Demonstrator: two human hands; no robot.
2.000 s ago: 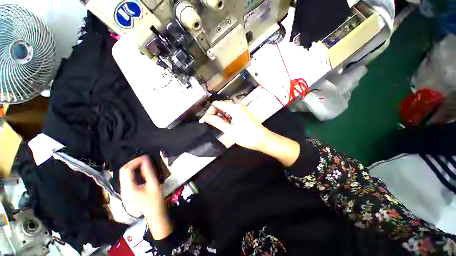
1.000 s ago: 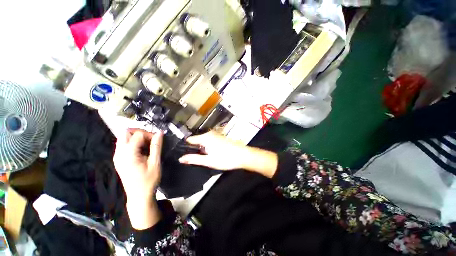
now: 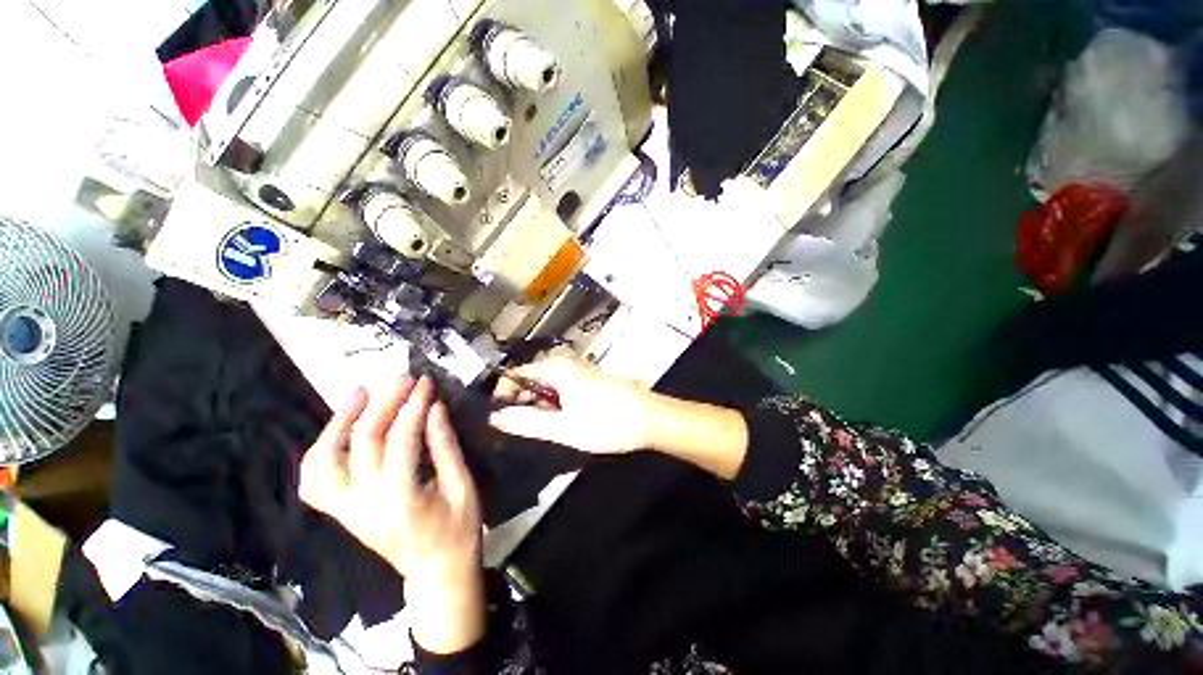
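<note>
The cream overlock machine (image 3: 528,145) stands at the upper middle, with its dark metal needle area (image 3: 396,297) below the blue logo. A black fabric piece (image 3: 508,468) lies on the pale machine bed (image 3: 310,346), in front of the needle area. My left hand (image 3: 396,488) rests on the fabric, fingers extended towards the needle area; it grasps nothing that I can see. My right hand (image 3: 581,406) is beside the presser foot with small reddish-dark thread snips (image 3: 534,388) in its palm, its fingers at the fabric's right edge.
A black work pile (image 3: 198,422) with a pale strip (image 3: 224,580) across it is at the left, beside a fan (image 3: 46,336). Red thread (image 3: 716,298) lies on the right table edge above a plastic bag (image 3: 825,284). Black pieces (image 3: 726,92) lie beside an open tray (image 3: 805,125).
The view has shifted towards the machine since the first frame. Both hands have come to the needle area with the fabric. In the last second my left hand has moved back slightly and its fingers have straightened.
</note>
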